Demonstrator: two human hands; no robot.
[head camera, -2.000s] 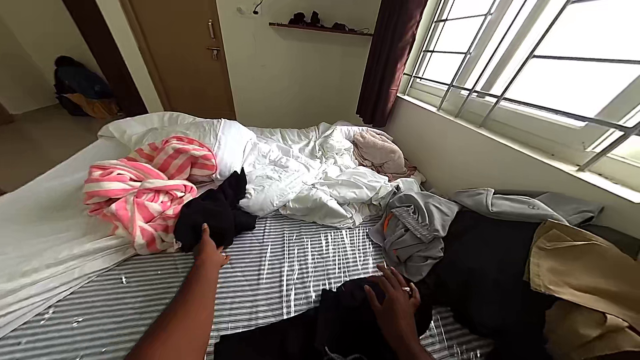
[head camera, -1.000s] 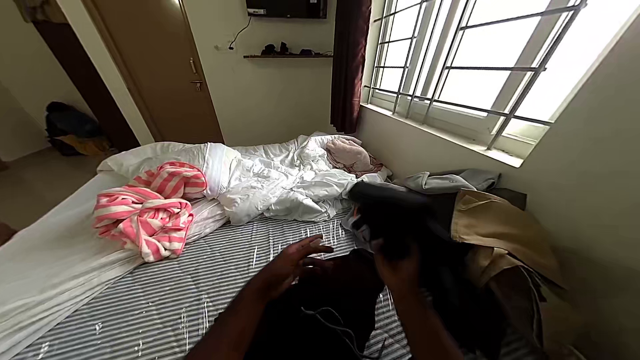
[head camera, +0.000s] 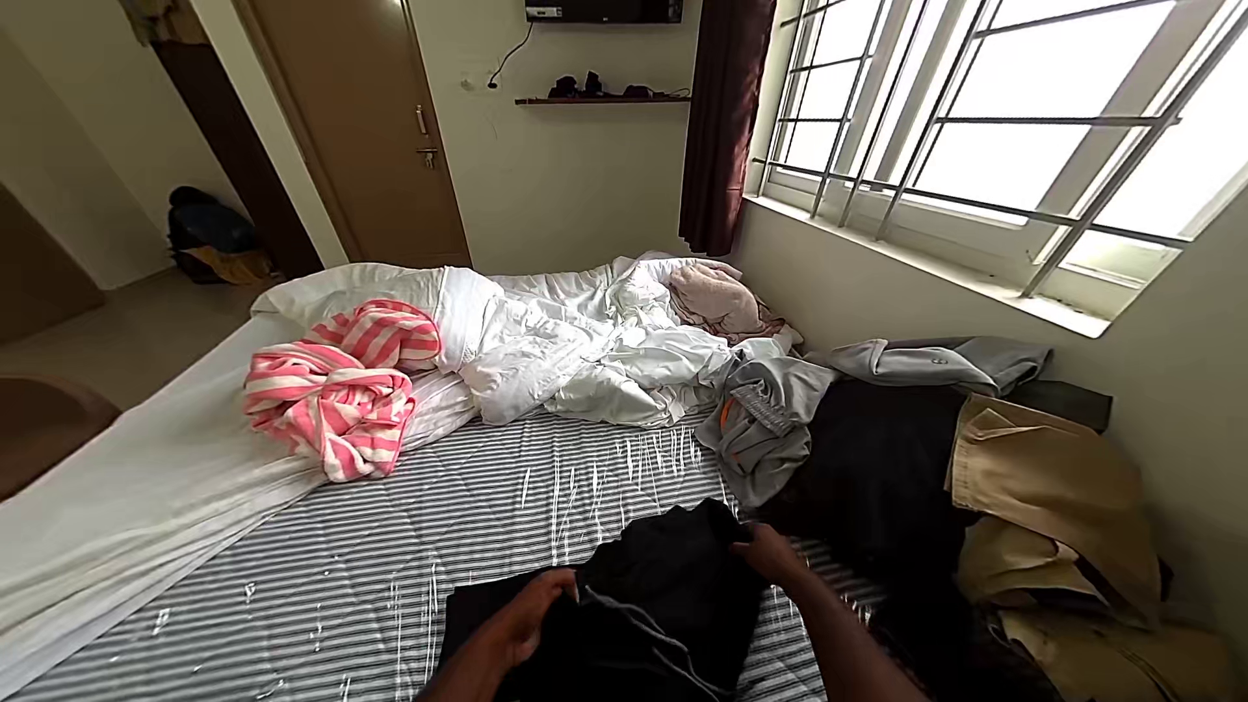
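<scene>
A black garment with a grey drawstring (head camera: 673, 595) lies spread at the near middle of the striped mattress (head camera: 468, 507). My left hand (head camera: 531, 614) grips its left side, thumb on top, close to where the drawstring comes out. Its upper right edge is pinched in my right hand (head camera: 770, 554). Part of the cloth beneath and between my hands is hidden in dark folds. Just beyond my right hand lie a crumpled grey garment (head camera: 770, 419) and a larger black cloth (head camera: 877, 468).
A pink-and-white striped cloth (head camera: 341, 390) lies at the left, against rumpled white bedding (head camera: 585, 351). Tan garments (head camera: 1053, 478) are heaped at the right by the wall. A barred window (head camera: 975, 146) is above them. A brown door (head camera: 356, 127) stands beyond the bed.
The black bundle my left hand touched beside the striped cloth is gone from there. My right hand, a second ago around a raised dark item, now holds the drawstring garment's edge; my left hand grips it too.
</scene>
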